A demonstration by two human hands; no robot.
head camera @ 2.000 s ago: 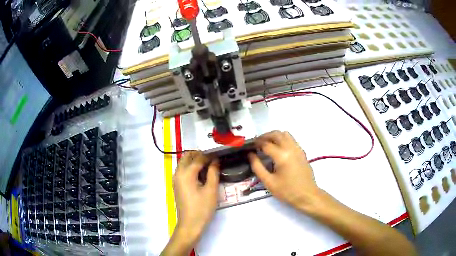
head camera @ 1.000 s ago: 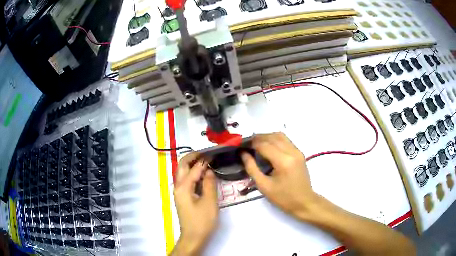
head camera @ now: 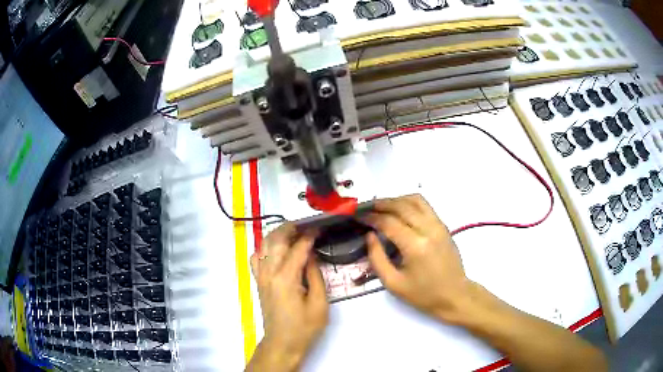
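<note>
A dark round test fixture nest [head camera: 342, 247] sits on a pale base plate [head camera: 354, 285] with reddish markings. My left hand [head camera: 291, 272] is at the nest's left side and my right hand [head camera: 416, 254] at its right side, fingers curled over its rim. Whether the fingers hold a small part is hidden. The red clamp pressing tip [head camera: 331, 200] is just above the nest's back edge. The grey metal clamp frame [head camera: 334, 71] stands behind it, its red handle [head camera: 262, 6] upright at the top edge. A dark probe tip [head camera: 363, 277] shows beside my right fingers.
A clear blister tray [head camera: 102, 272] of black units lies at left. Foam trays [head camera: 436, 47] are stacked behind the clamp. Another foam tray [head camera: 563, 185] lies at right. Red and black leads [head camera: 541, 190] loop across the table. A monitor [head camera: 25, 145] stands far left.
Both hands stay at the nest. My left fingers have shifted and now lie closer together over its left side. The whole view has shifted slightly with the head.
</note>
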